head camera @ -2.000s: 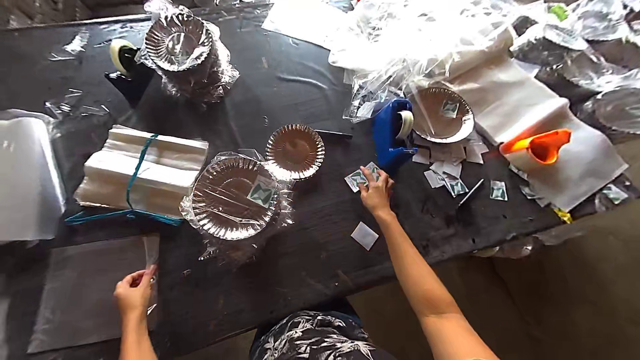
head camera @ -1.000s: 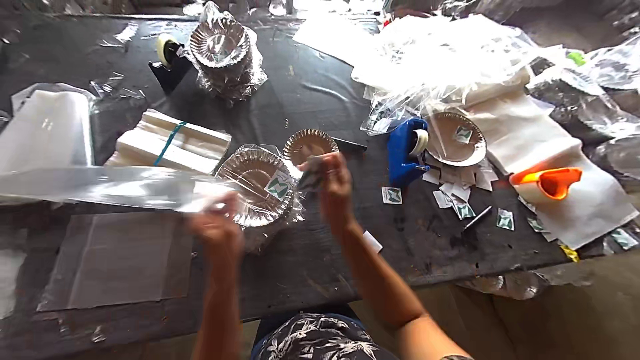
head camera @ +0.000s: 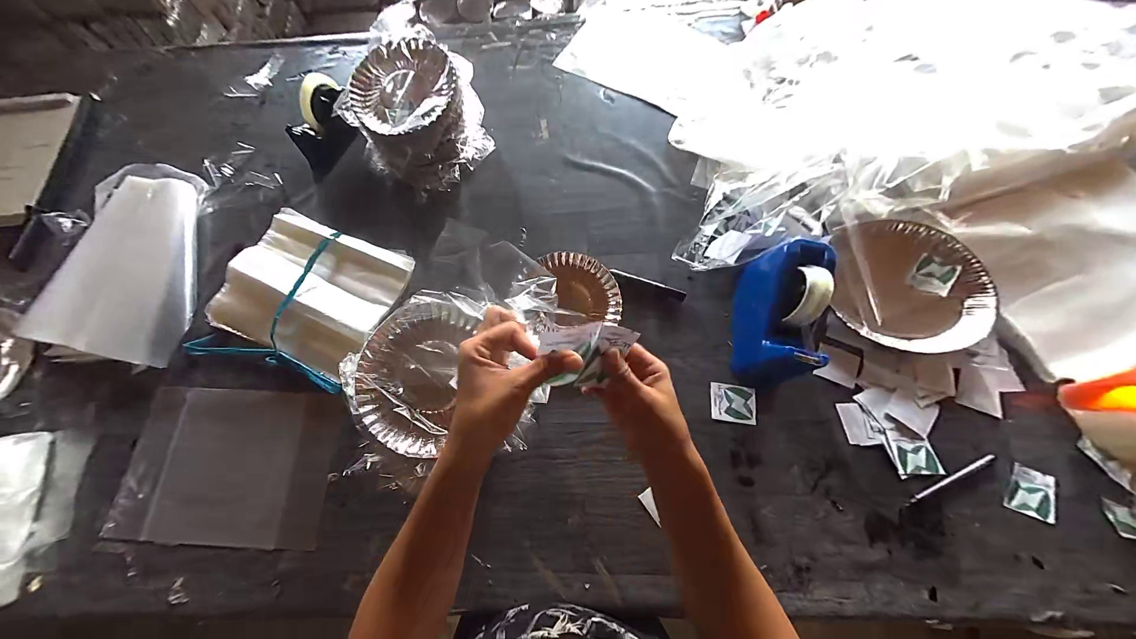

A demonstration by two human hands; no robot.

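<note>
My left hand (head camera: 499,382) and my right hand (head camera: 635,386) meet at the middle of the table, both pinching small printed paper cards (head camera: 581,351) with green marks. A clear plastic bag (head camera: 497,266) also extends from my left hand over the plates. Behind my left hand lies a silver fluted plate wrapped in clear plastic (head camera: 404,373). Just beyond the cards is a smaller fluted plate (head camera: 581,288), partly covered by the plastic. To the right of my right hand stands a blue tape dispenser (head camera: 754,311), with one card (head camera: 733,403) in front of it.
A tied bundle of paper (head camera: 302,284) and flat plastic bags (head camera: 222,470) lie left. Wrapped plates (head camera: 404,89) are stacked beside a black tape dispenser (head camera: 324,133). At right are a plate (head camera: 914,284), loose cards (head camera: 892,417), a pen (head camera: 950,481) and heaped plastic (head camera: 905,89).
My left hand has come from the flat bags at left to the middle, with a bag. My right hand has left the cards near the blue dispenser and joined it, holding cards.
</note>
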